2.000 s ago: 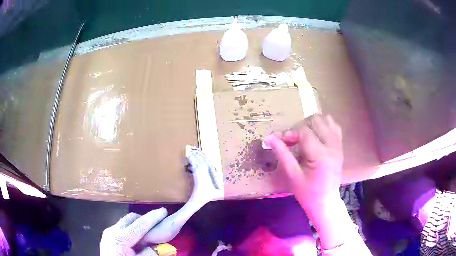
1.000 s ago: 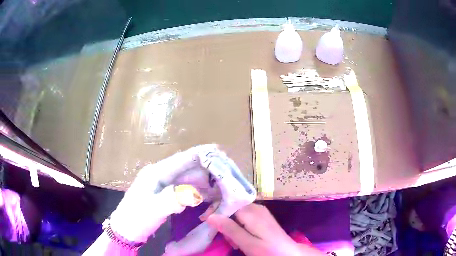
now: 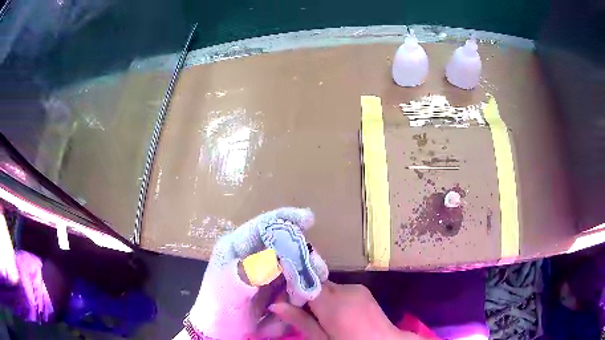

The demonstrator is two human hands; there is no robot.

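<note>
My left hand (image 3: pixel 232 279), in a white knit glove with a yellow wrap (image 3: pixel 262 267) at the thumb, holds the wide end of a pale grey moulded part (image 3: pixel 294 260) at the bench's front edge. My bare right hand (image 3: pixel 341 309) is close against the part's lower side, its fingers partly hidden. Whether it holds a stick cannot be seen. A small white cap (image 3: pixel 452 199) sits on a dark stain between two yellow tape strips (image 3: pixel 377 186). A single thin stick (image 3: pixel 432 168) lies above the stain.
Two white squeeze bottles (image 3: pixel 410 63) stand at the back, with a stick bundle (image 3: pixel 441 111) in front of them. A thin metal rod (image 3: pixel 162 126) slants at left. A pile of grey parts (image 3: pixel 514 299) lies below the bench at right. A green surface (image 3: pixel 298 16) runs behind.
My right hand has left the white cap and come to the part. My left hand has raised the part and turned its wide end up. The view has shifted left.
</note>
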